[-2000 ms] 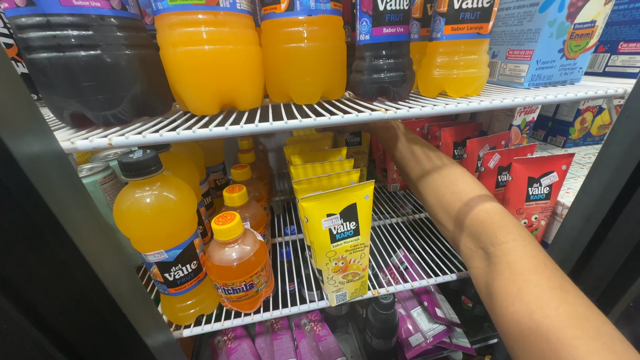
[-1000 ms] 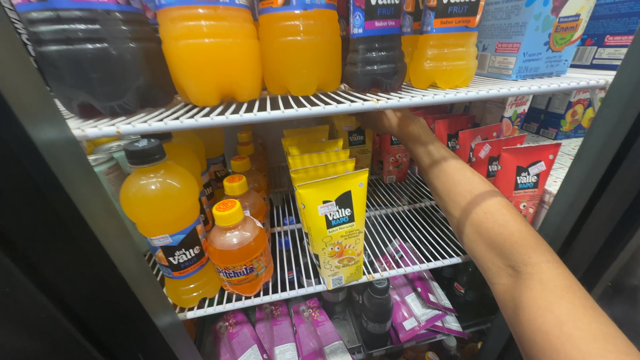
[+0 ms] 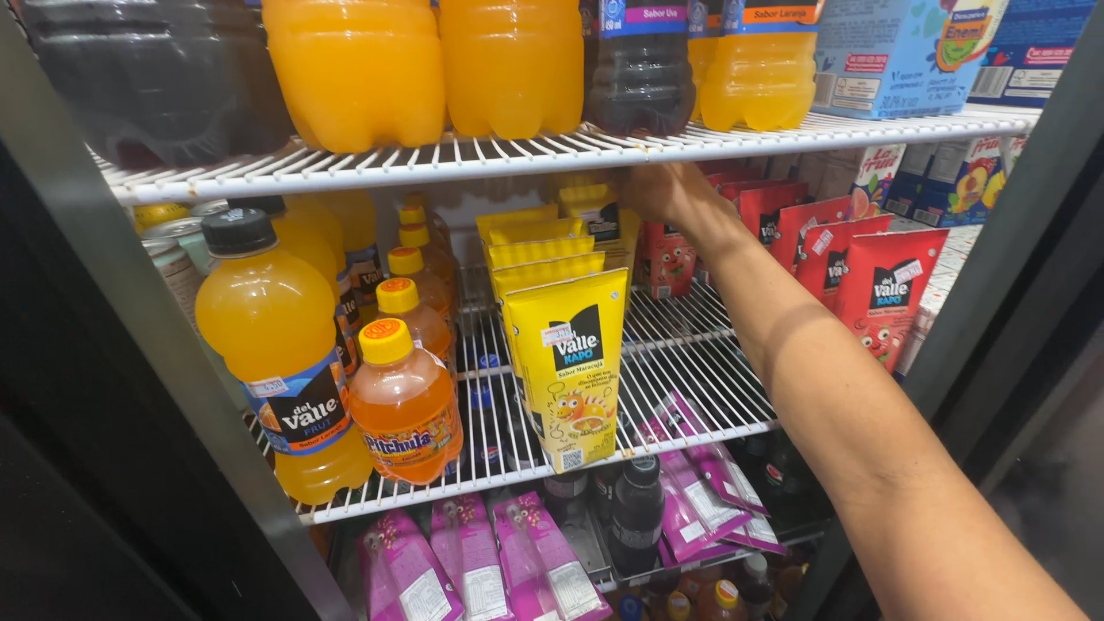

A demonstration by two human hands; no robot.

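My right hand [image 3: 671,194] reaches deep into the middle shelf of a drinks cooler, just under the upper rack. Its fingers are hidden at the back, beside a yellow juice carton [image 3: 595,211] and above a red juice carton [image 3: 666,259]. What they hold or touch cannot be made out. A row of yellow Del Valle Kapo cartons [image 3: 569,371] stands left of my forearm, and a row of red Kapo cartons [image 3: 888,293] stands right of it. My left hand is out of view.
Orange juice bottles [image 3: 267,319] and small Pitchula bottles [image 3: 405,423] line the left side. The upper wire rack [image 3: 414,172] holds large bottles close over my wrist. Purple pouches [image 3: 552,556] and a dark bottle [image 3: 636,517] sit below. The cooler's frame [image 3: 983,285] borders the right side.
My right hand stays far back on the middle shelf; its fingers remain hidden. The view has shifted slightly.
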